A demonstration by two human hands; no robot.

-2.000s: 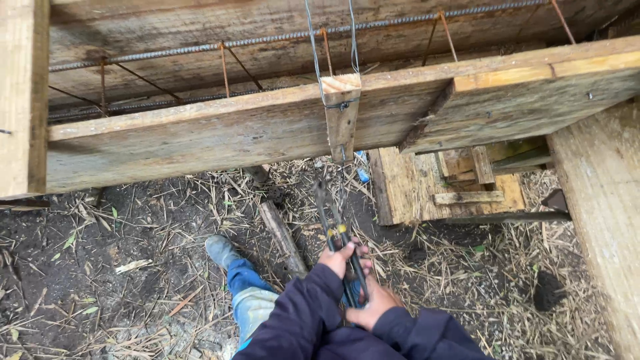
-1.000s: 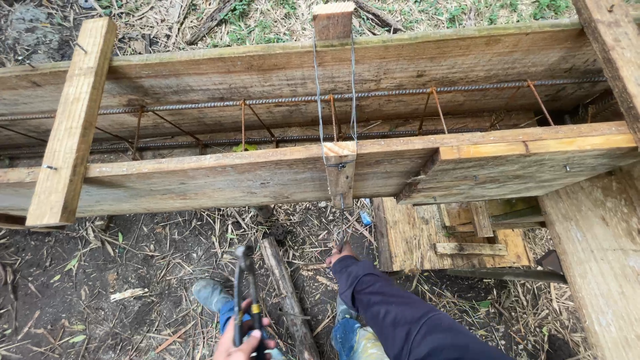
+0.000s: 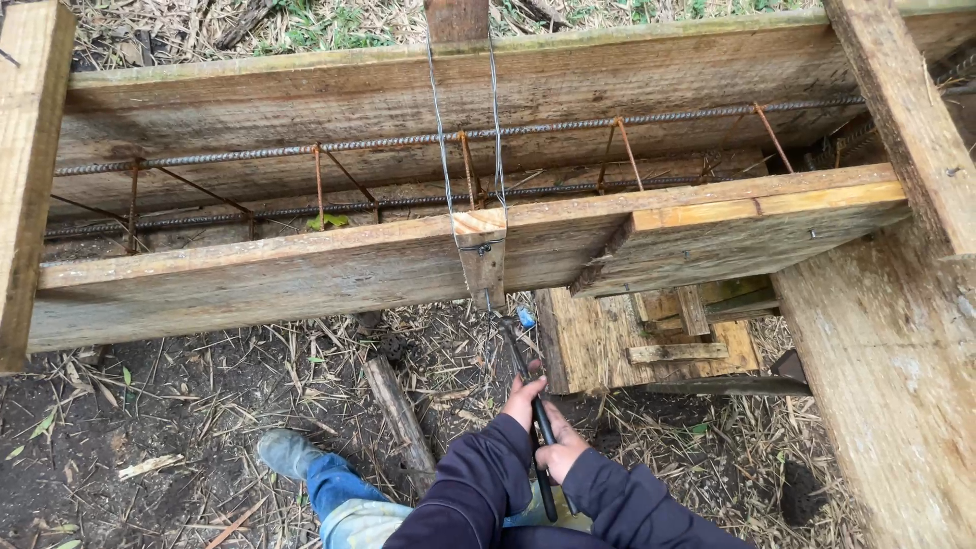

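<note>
My left hand (image 3: pixel 524 396) and my right hand (image 3: pixel 563 442) are both closed on the dark handles of long-handled pliers or nippers (image 3: pixel 543 427). The tool's head lies at a wire (image 3: pixel 489 299) by the lower end of a short wooden cleat (image 3: pixel 483 263); whether the jaws grip it cannot be told. Wire is wrapped and twisted around the cleat near its top. From there two wire strands (image 3: pixel 442 141) cross the formwork to another wood piece (image 3: pixel 457 19) on the far board.
Formwork side boards (image 3: pixel 252 267) enclose ribbed steel rebar (image 3: pixel 381 142) with rusty stirrups (image 3: pixel 319 187). Wooden crosspieces stand at left (image 3: pixel 27 168) and right (image 3: pixel 900 114). A log (image 3: pixel 400 419) lies beside my boot (image 3: pixel 286 451); a wide plank (image 3: pixel 892 381) slopes at right.
One second ago my left hand held the tool off to the left and my right hand was below the cleat. Now both hands are together on the tool there.
</note>
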